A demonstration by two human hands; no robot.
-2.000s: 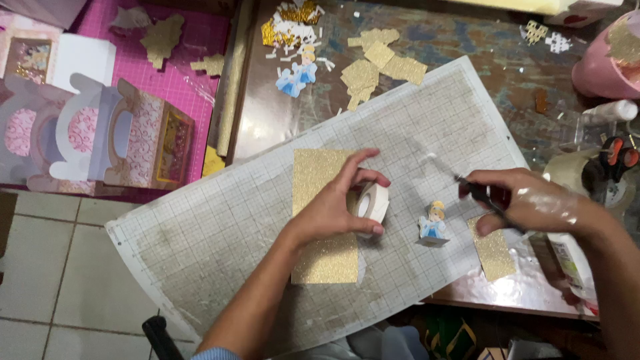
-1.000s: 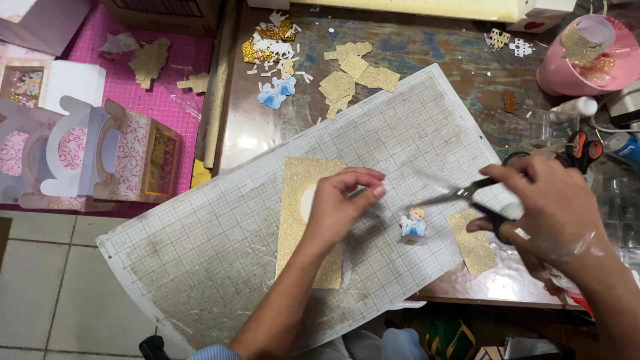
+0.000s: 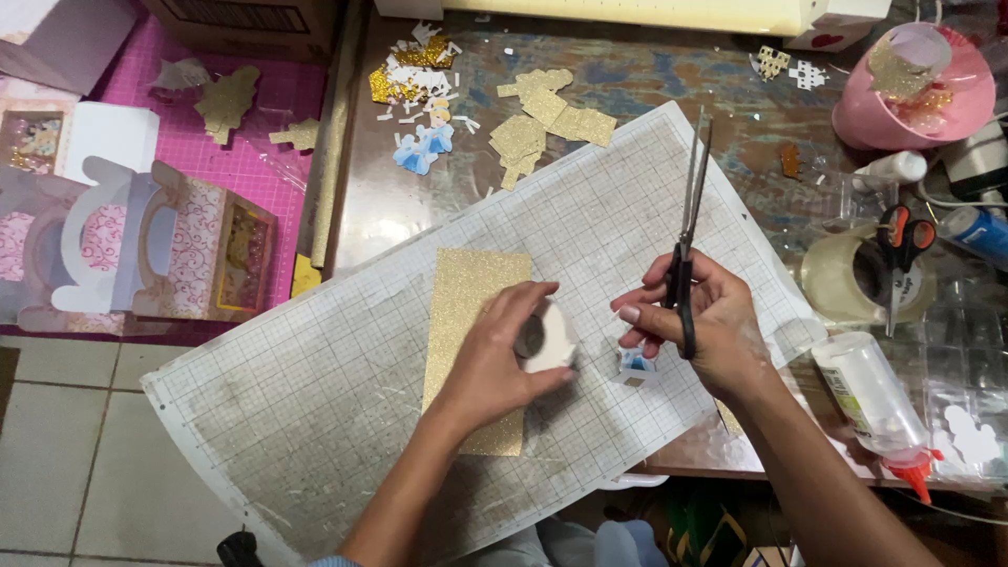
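My left hand [image 3: 504, 354] holds a roll of white tape [image 3: 549, 339] between thumb and fingers, over a gold glitter sheet [image 3: 479, 291]. That sheet lies on a worn white gridded mat [image 3: 315, 409]. In my right hand [image 3: 701, 323] are black-handled scissors [image 3: 685, 244], blades nearly together and pointing to the far edge. Just beyond its fingertips a small blue princess cutout [image 3: 636, 361] is partly hidden on the mat. Part of another gold glitter piece [image 3: 729, 419] shows beside my right wrist.
Gold glitter cutouts [image 3: 524, 134] and princess figures [image 3: 425, 146] lie past the mat. On the right are a pink bucket [image 3: 866, 110], clear tape [image 3: 827, 276], orange-black scissors [image 3: 906, 240] and a glue bottle [image 3: 870, 394]. Patterned boxes [image 3: 193, 252] stand left on a pink mat [image 3: 276, 94].
The scissors' blades have swung from pointing left to pointing at the far edge, and they are closer together. My right hand now partly covers the small princess cutout.
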